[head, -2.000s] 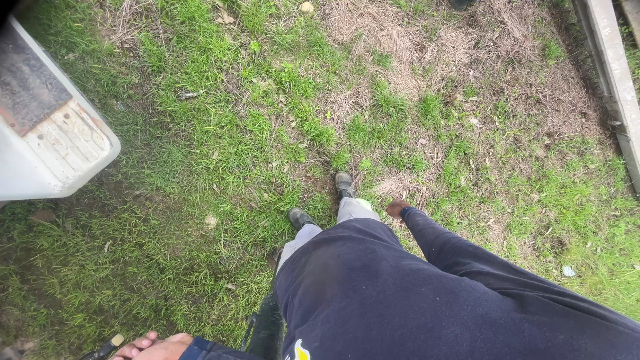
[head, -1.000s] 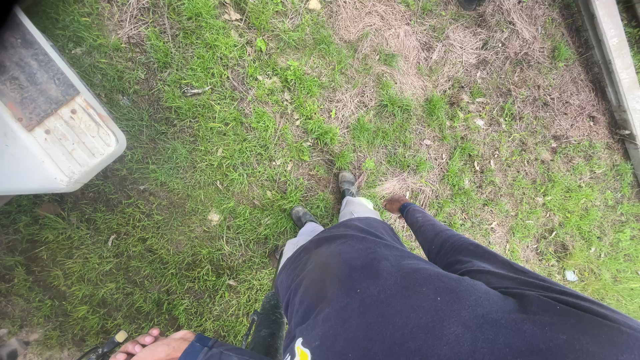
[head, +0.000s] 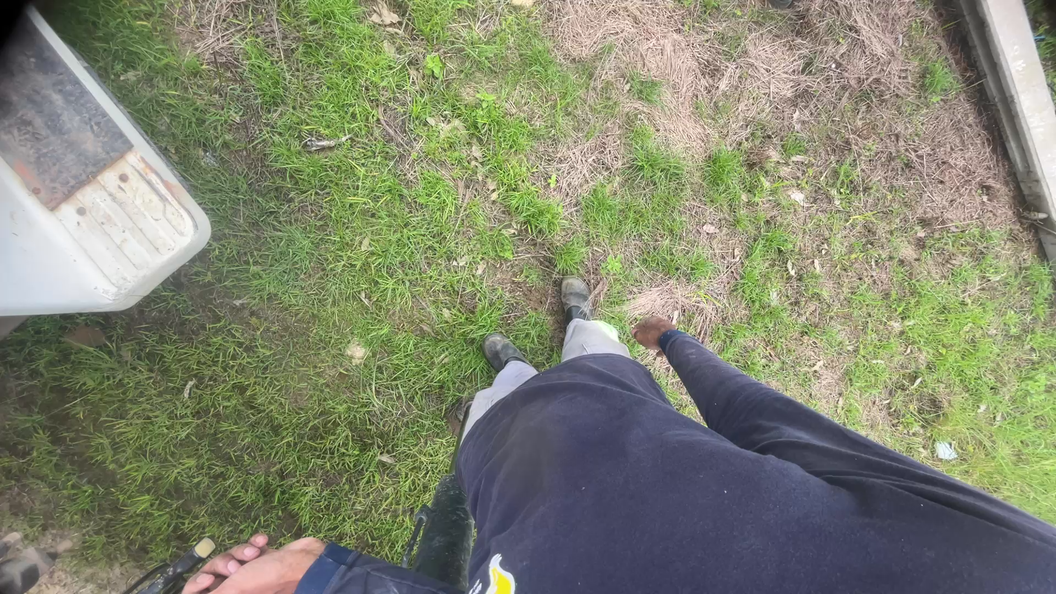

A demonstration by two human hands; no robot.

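Note:
At the bottom left, my left hand [head: 256, 568] is palm up with its fingers bent, beside a black bar [head: 169, 573] with a pale yellow tip. The frame edge cuts it off, and whether it touches the bar is unclear. My right hand [head: 652, 332] hangs at the end of a dark blue sleeve, beside my light grey trousers [head: 590, 338]. Its fingers point down and are mostly hidden; no object shows in it. My dark boots [head: 575, 297] stand on the grass. A dark green, rounded part [head: 445, 532] lies between my left sleeve and my body.
A white panel [head: 157, 247] with a rusty, ribbed step juts in from the left. Grass with dry straw patches [head: 676, 74] covers the ground. A long concrete-like beam [head: 1011, 99] runs along the upper right. A small pale scrap [head: 945, 450] lies at the right.

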